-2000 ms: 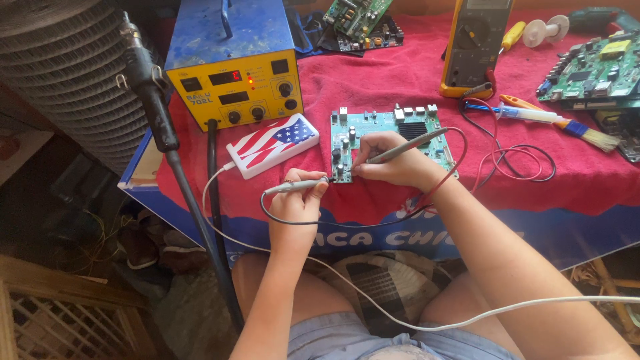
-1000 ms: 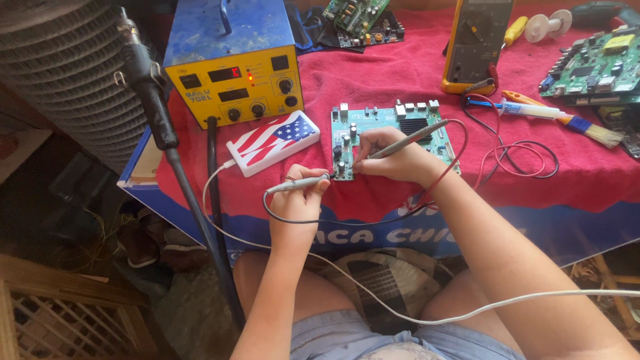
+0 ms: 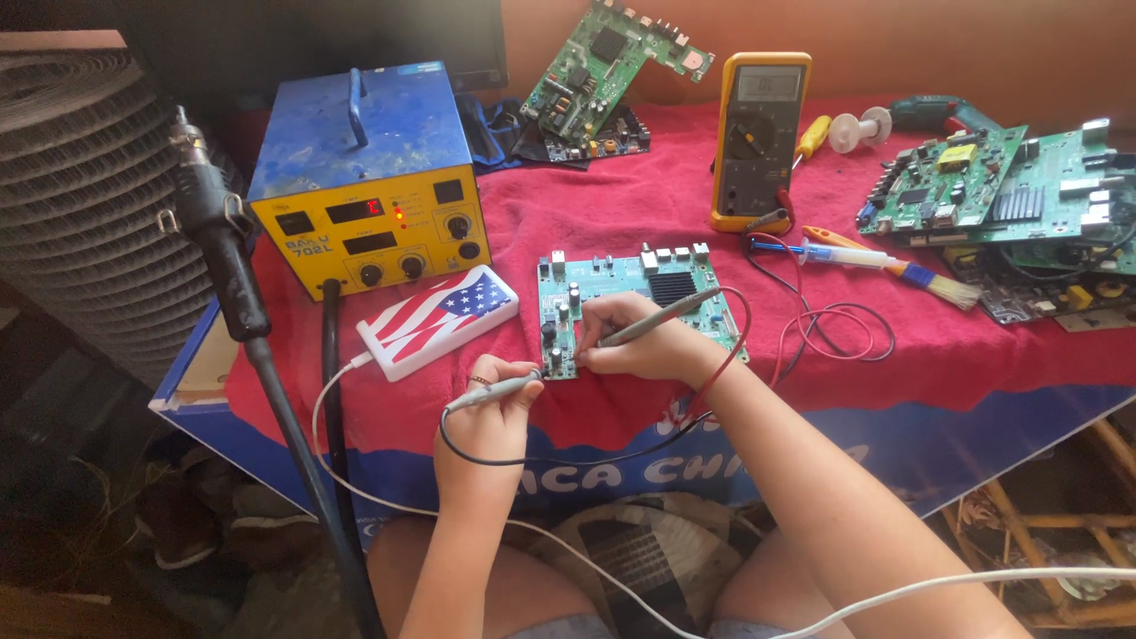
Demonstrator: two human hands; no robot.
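Observation:
A green circuit board [image 3: 608, 282] with a black finned heat sink lies on the red cloth in front of me. My left hand [image 3: 497, 399] holds a grey test probe [image 3: 491, 392] with a black lead, its tip at the board's lower left corner. Over the board's lower middle, my right hand [image 3: 643, 337] grips a second grey test probe [image 3: 661, 318] with a red lead; my fingers hide its tip. Behind the board a yellow-framed digital multimeter [image 3: 761, 142] stands tilted, and the red and black leads run to it.
A yellow and blue BAKU rework station [image 3: 373, 177] stands left, with a hot-air handpiece [image 3: 226, 248] before it. A flag-patterned power bank [image 3: 439, 321] has a white cable. To the right are a syringe [image 3: 843, 256], a brush [image 3: 941, 282], a screwdriver [image 3: 812, 138], a spool [image 3: 859, 130] and stacked circuit boards [image 3: 954, 182].

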